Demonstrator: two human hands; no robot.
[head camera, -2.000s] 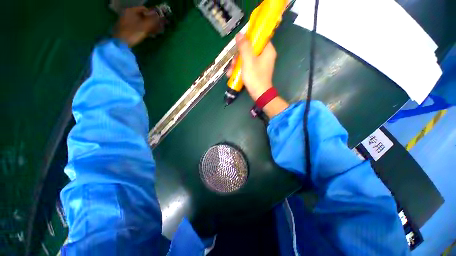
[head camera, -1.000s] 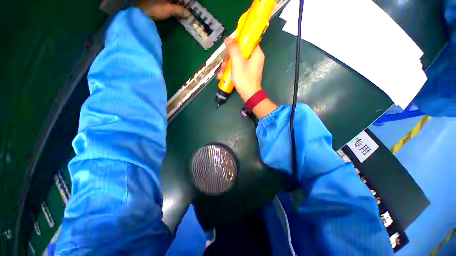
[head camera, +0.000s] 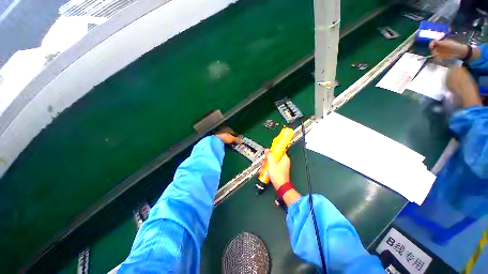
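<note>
My right hand (head camera: 277, 168) is closed around the yellow electric screwdriver (head camera: 282, 140), its black nose pointing down over the bench beside the rail. My left hand (head camera: 229, 137) is small and partly blurred, reaching over the conveyor belt (head camera: 160, 107). Its fingers touch the left end of a silvery phone frame (head camera: 249, 149); whether they grip it I cannot tell. Another phone frame (head camera: 289, 109) lies further along the belt, with a small board (head camera: 271, 124) near it. The round perforated screw tray (head camera: 246, 256) is on the bench, cut off by the bottom edge.
A worn rail (head camera: 369, 79) borders the belt, with a white post (head camera: 326, 59) rising beside it. Paper sheets (head camera: 369, 155) lie at right. The black cable (head camera: 310, 203) crosses my right sleeve. Another person's hand (head camera: 448, 49) is at upper right. More frames (head camera: 142, 213) lie at lower left.
The view has tilted up, showing more belt, the post and another person. My left hand has moved from above the belt to the frame's end. My right hand still holds the screwdriver.
</note>
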